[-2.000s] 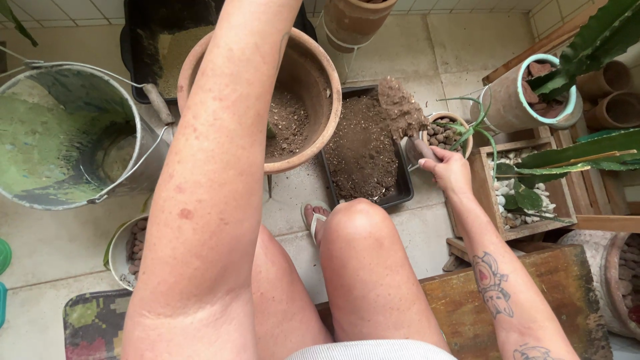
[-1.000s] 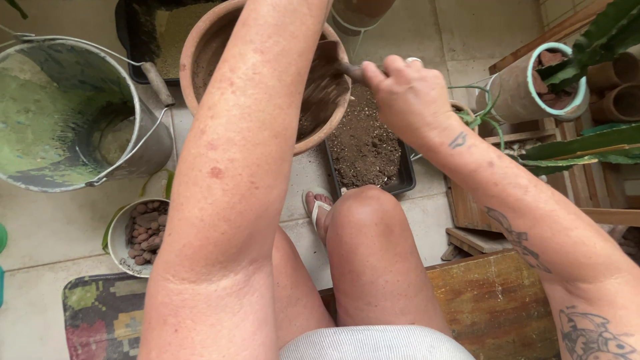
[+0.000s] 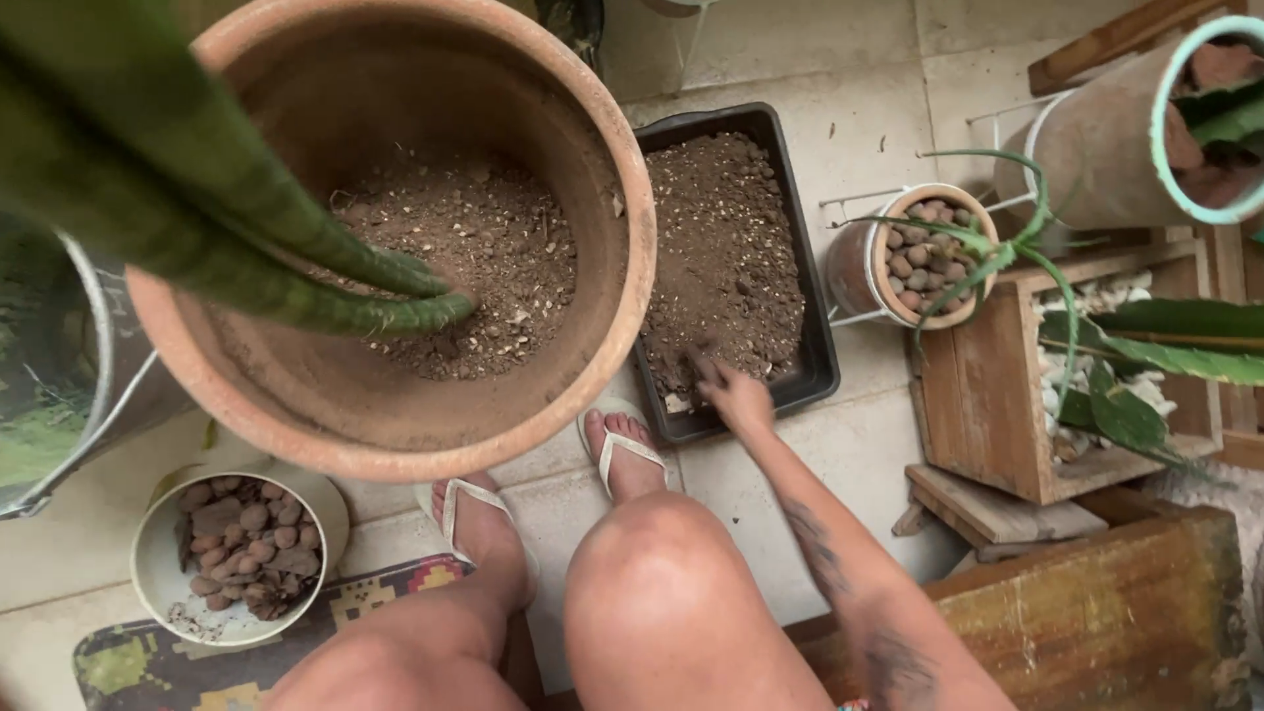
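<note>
A large terracotta pot point(image 3: 632, 227) fills the upper left, with loose brown soil point(image 3: 513, 237) inside. Long green snake plant leaves point(image 3: 326, 267) rise from that soil and lean toward the upper left. Right of the pot, a black plastic tray point(image 3: 815, 316) holds more soil point(image 3: 731, 237). My right hand point(image 3: 739, 397) is over the tray's near edge, its fingertips at the soil; blur hides whether a tool is in it. My left hand is out of view.
A bucket point(image 3: 99, 346) stands at left, above a white pot point(image 3: 163, 553) of clay pebbles. A small potted aloe point(image 3: 997, 252), a wooden planter box point(image 3: 997, 395) and a turquoise-rimmed pot point(image 3: 1076, 138) line the right. My sandalled feet are near the tray.
My right hand has moved from the large pot back to the tray. My left arm, across the pot before, has left the view. The snake plant leaves now show. The view has shifted.
</note>
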